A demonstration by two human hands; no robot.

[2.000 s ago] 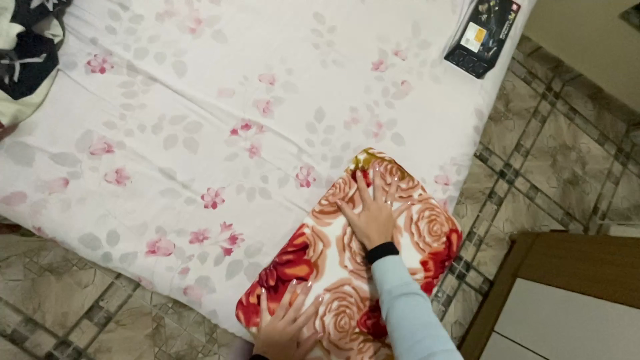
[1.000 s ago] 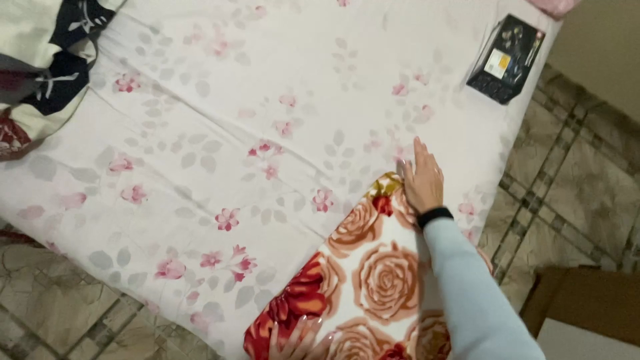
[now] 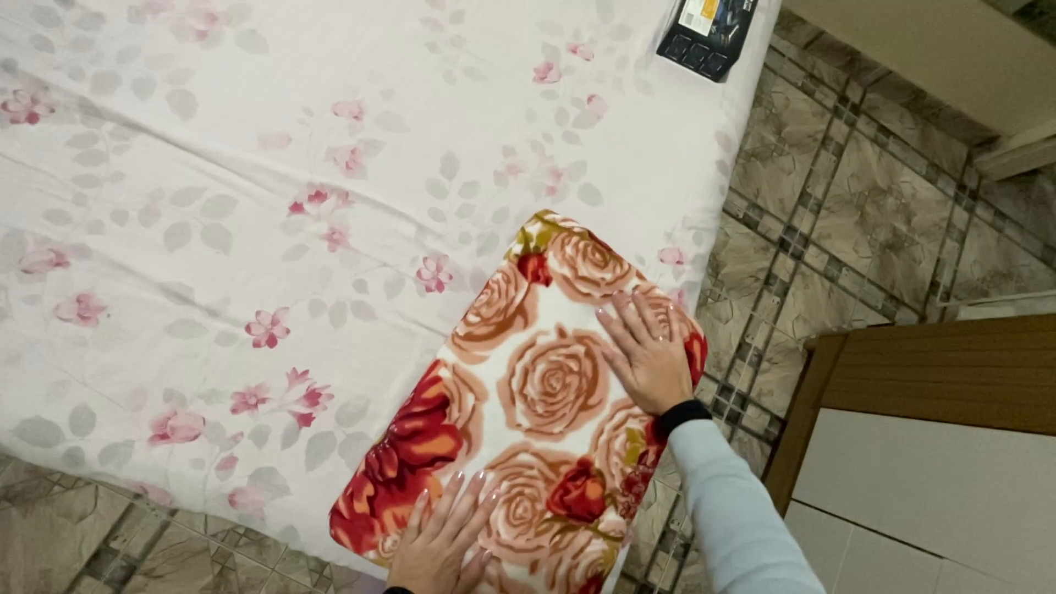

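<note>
A folded rose-print blanket (image 3: 554, 384) in white, red and brown lies at the corner of a bed covered with a floral sheet (image 3: 371, 322). Flat on the blanket's lower left part rests my left hand (image 3: 445, 532), fingers spread. My right hand (image 3: 648, 351) presses flat on the blanket near its right edge, fingers apart, with a black band at the wrist and a light blue sleeve. Neither hand grips anything. The blanket's bottom end is cut off by the frame.
A black box (image 3: 708, 37) with an orange-and-white label lies near the bed's right edge at the top. Patterned floor tiles (image 3: 825, 190) run beside the bed. At the lower right stands a wooden cabinet (image 3: 932, 375) with white panels.
My right hand has moved from the blanket's top corner to its right side and now lies flat there. The dark and cream cloth seen earlier at upper left is out of view.
</note>
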